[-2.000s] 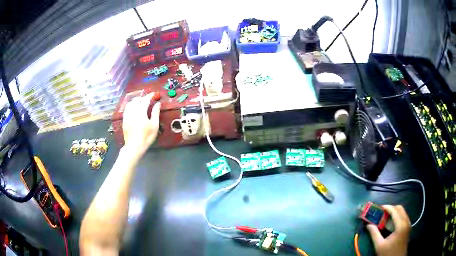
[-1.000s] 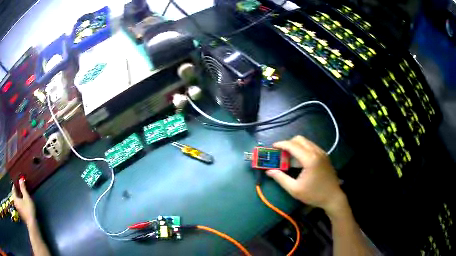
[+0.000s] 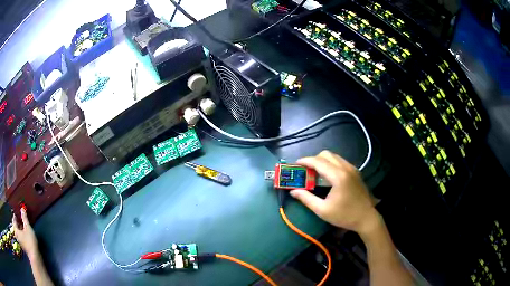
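Note:
My right hand point(image 3: 338, 192) grips a small red USB tester point(image 3: 293, 177) with a lit blue screen; its metal plug points left. An orange cable point(image 3: 305, 234) runs down from it. A power supply board point(image 3: 183, 256) lies on the green mat, with a red alligator clip point(image 3: 151, 255) at its left side and an orange lead at its right. My left hand point(image 3: 24, 230) is at the far left edge, fingers at a red button on the front of the dark-red test power box point(image 3: 33, 192). I cannot tell how closed its fingers are.
Several flat green boards point(image 3: 132, 173) lie in a row before the white-topped instrument point(image 3: 120, 84). A yellow screwdriver-like tool point(image 3: 208, 173) lies on the mat. A black fan point(image 3: 246, 92) stands behind a looping white cable point(image 3: 313, 124). Black trays of yellow-topped boards point(image 3: 425, 134) fill the right.
The view has swung right. The left hand has moved from the test power box's top to its front. The right hand keeps hold of the tester, whose screen now faces the camera.

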